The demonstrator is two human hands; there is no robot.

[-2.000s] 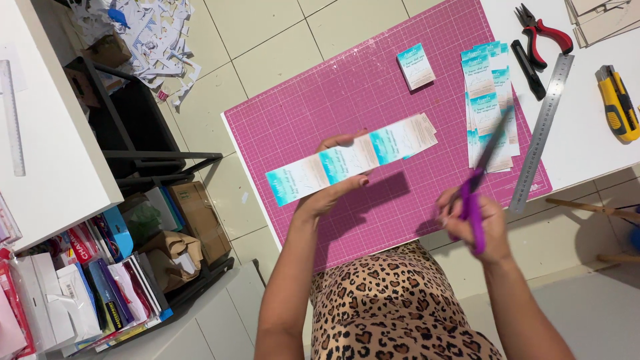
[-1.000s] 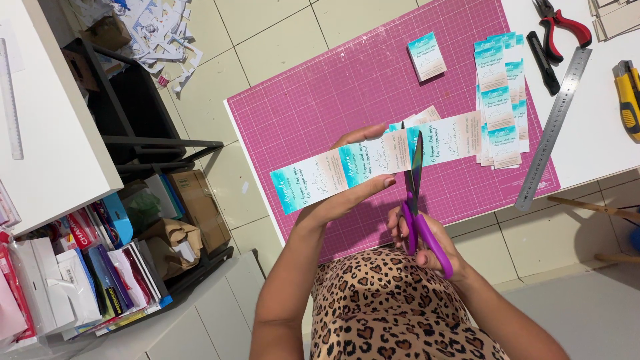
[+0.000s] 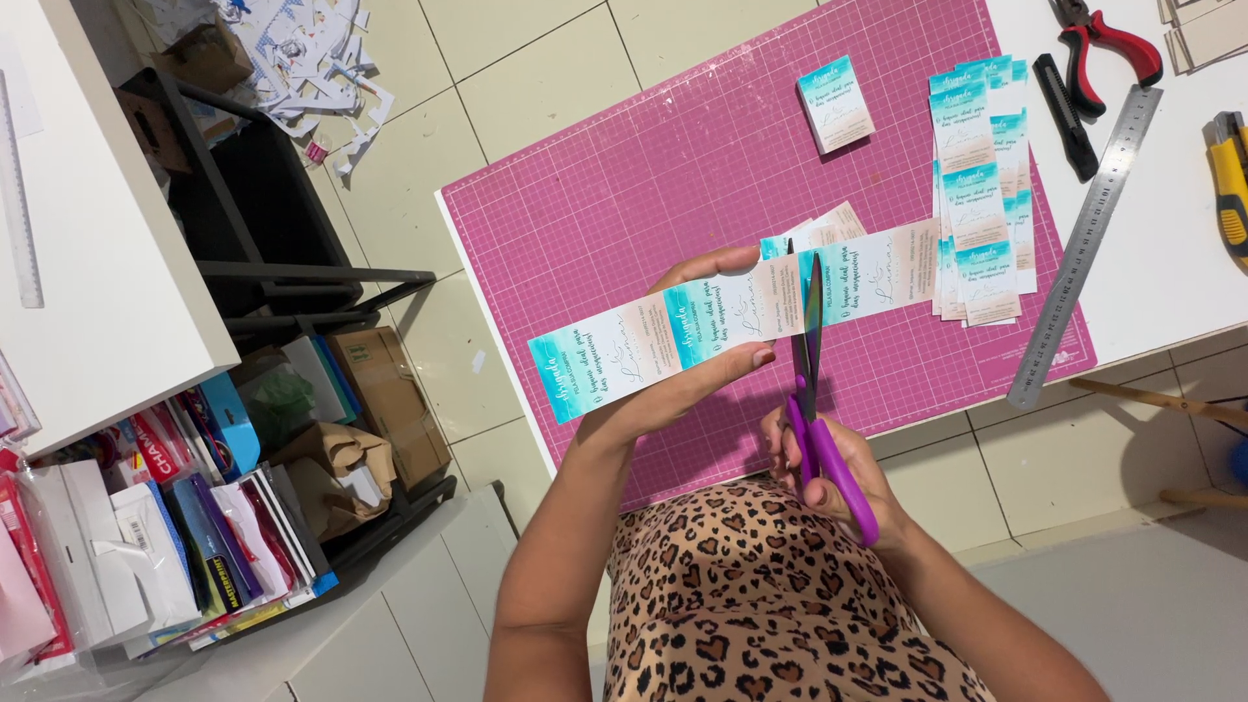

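Note:
My left hand [image 3: 697, 366] holds a strip of printed cards [image 3: 634, 346], blue-green to beige, near its middle, thumb below and fingers behind. My right hand [image 3: 829, 468] grips the purple handles of a pair of scissors [image 3: 809, 390]. The scissors' blades lie across the strip at the border between two printed cards. Behind the strip, small cut cards [image 3: 824, 229] show partly; whether my left fingers hold them too is hidden. A stack of cut cards [image 3: 837, 105] lies farther up the pink cutting mat [image 3: 624, 205]. Several more uncut strips [image 3: 975, 195] lie overlapped at the mat's right.
A steel ruler [image 3: 1082, 249] crosses the mat's right edge. Beside it lie a black utility knife [image 3: 1065, 117], red-handled pliers [image 3: 1097, 58] and a yellow utility knife [image 3: 1230, 185]. Shelves with boxes and packets stand at left, below a white tabletop [image 3: 107, 244]. Paper scraps [image 3: 312, 68] are heaped at upper left.
Two seconds ago the scissors were apart from the strip at the right; now their blades are across it. The strip reaches farther right than it did in the earliest frame.

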